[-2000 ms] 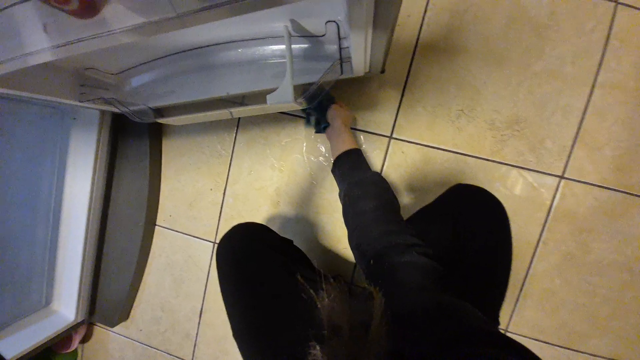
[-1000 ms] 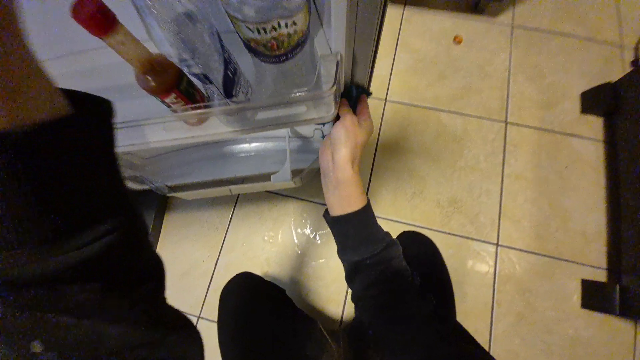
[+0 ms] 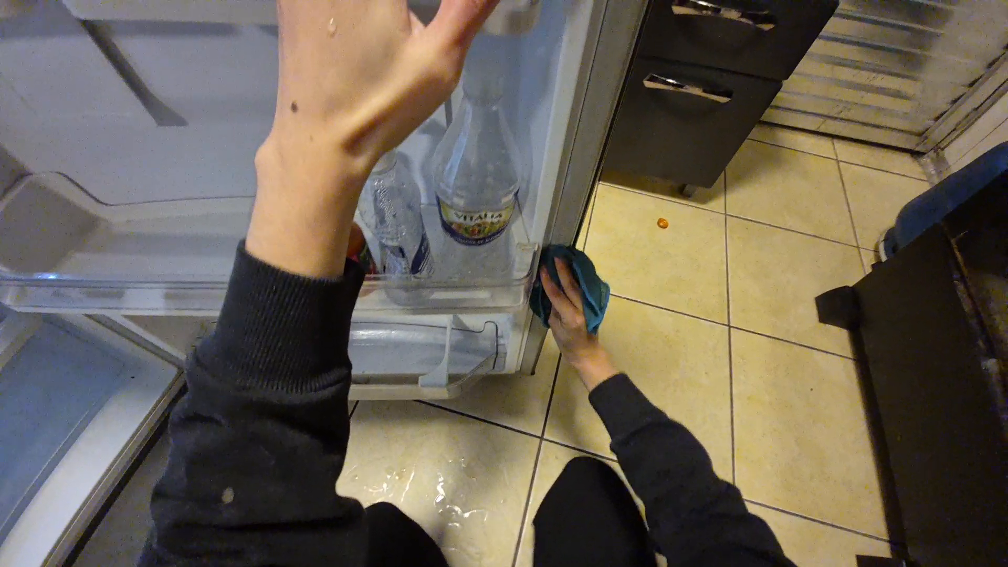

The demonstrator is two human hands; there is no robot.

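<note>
My right hand [image 3: 568,307] presses a dark teal cloth [image 3: 592,287] against the outer edge of the open refrigerator door [image 3: 571,157], beside the shelf's right end. My left hand [image 3: 354,71] is raised in front of the door's inner side near the top of the view; its fingertips are cut off, so what they touch is hidden. Behind the left wrist, the door shelf [image 3: 157,295] holds a clear Vitalia bottle [image 3: 476,181], a second clear bottle [image 3: 394,213] and a partly hidden red bottle [image 3: 358,248]. Below it is a lower door bin [image 3: 394,346].
Water [image 3: 457,504] lies on the tiled floor below the door. A dark drawer cabinet [image 3: 685,102] stands behind the door. A small orange bit [image 3: 662,224] is on the tiles. Dark furniture [image 3: 937,378] and a blue container [image 3: 953,197] are at the right.
My left hand has come into view, raised before the door. My right hand, with the cloth, has gone from the door's lower corner up to its side edge. The view has shifted.
</note>
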